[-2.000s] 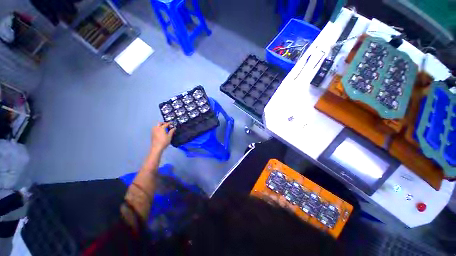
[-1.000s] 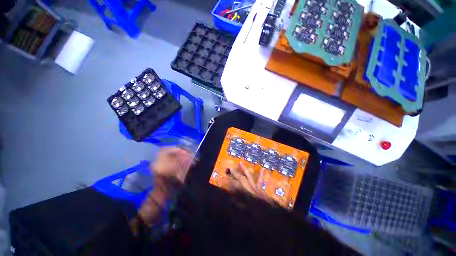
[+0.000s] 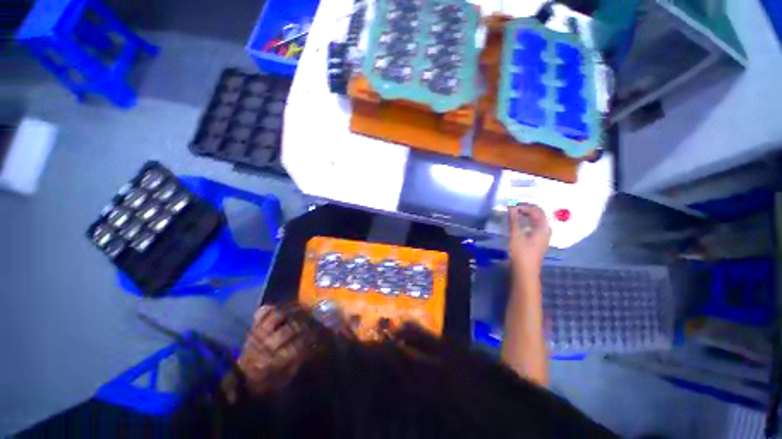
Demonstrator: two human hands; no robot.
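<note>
The orange loading fixture (image 3: 375, 302) lies on the black lap tray (image 3: 459, 291), with a row of silver-and-black modules (image 3: 375, 276) in its far pockets. One more module (image 3: 326, 312) shows in the near row at the left. My left hand (image 3: 276, 341) is blurred at the fixture's near left edge; whether it holds something cannot be told. My right hand (image 3: 529, 225) is at the front panel of the white machine (image 3: 343, 167), its fingertips by the small buttons left of the red button (image 3: 562, 215). Hair hides the fixture's near edge.
The black module tray (image 3: 154, 225) sits on a blue stool (image 3: 249, 206) at left. An empty black tray (image 3: 243, 118) and blue bin (image 3: 279, 34) stand beside the machine. Its two fixtures carry teal frames, the right one with a blue insert (image 3: 549, 86). A clear blister tray (image 3: 604, 309) lies right.
The view has swung right. My right hand has moved from the orange fixture to the machine's front panel. My left hand has come from the module tray to the fixture's left side.
</note>
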